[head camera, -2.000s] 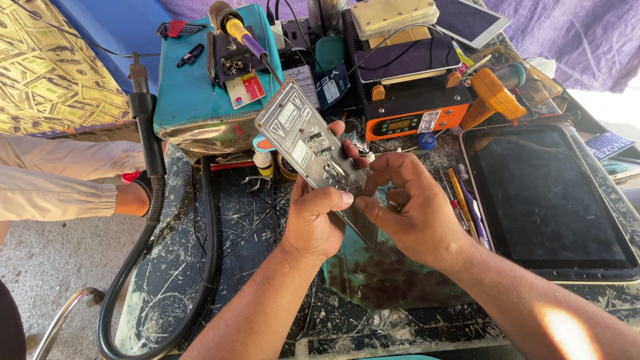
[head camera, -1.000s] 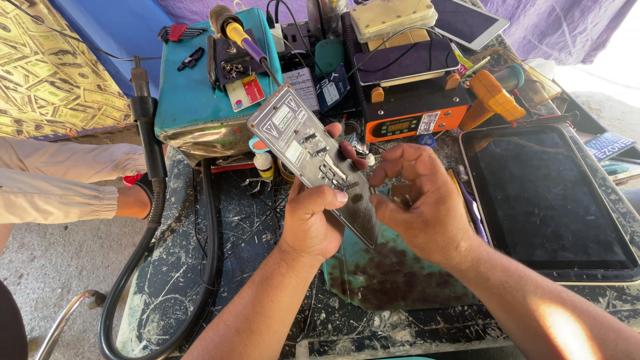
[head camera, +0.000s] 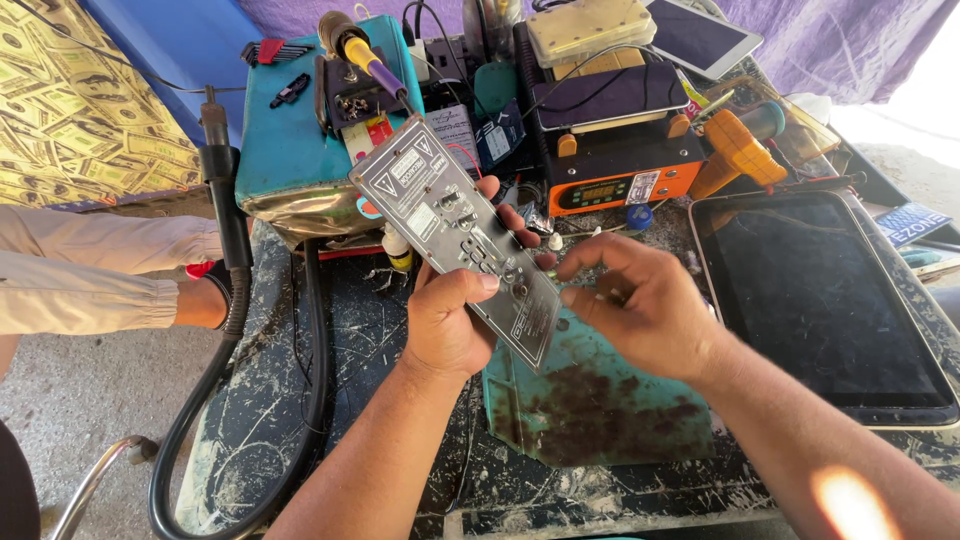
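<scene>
My left hand (head camera: 457, 322) grips a black metal control panel (head camera: 461, 240) with printed warning triangles, several sockets and switches. Its thumb lies on the panel's face, and its other fingers show past the far edge. The panel is held tilted above a stained green mat (head camera: 600, 397). My right hand (head camera: 637, 307) is just off the panel's lower right edge, thumb and index finger apart. Whether anything small sits between its curled fingers cannot be told. Behind the panel's top end, a soldering iron with a yellow and purple handle (head camera: 367, 56) rests in its stand.
An orange-fronted soldering station (head camera: 622, 187) stands behind, under a phone-like device (head camera: 611, 97) and boxes. At right lies a large tablet (head camera: 817, 300). A teal-covered box (head camera: 281, 142) and a thick black hose (head camera: 319, 337) are at left, beside another person's legs (head camera: 97, 270).
My right hand has drawn slightly away from the panel's edge, its fingers spreading apart. The left hand keeps hold of the panel, now turned a little.
</scene>
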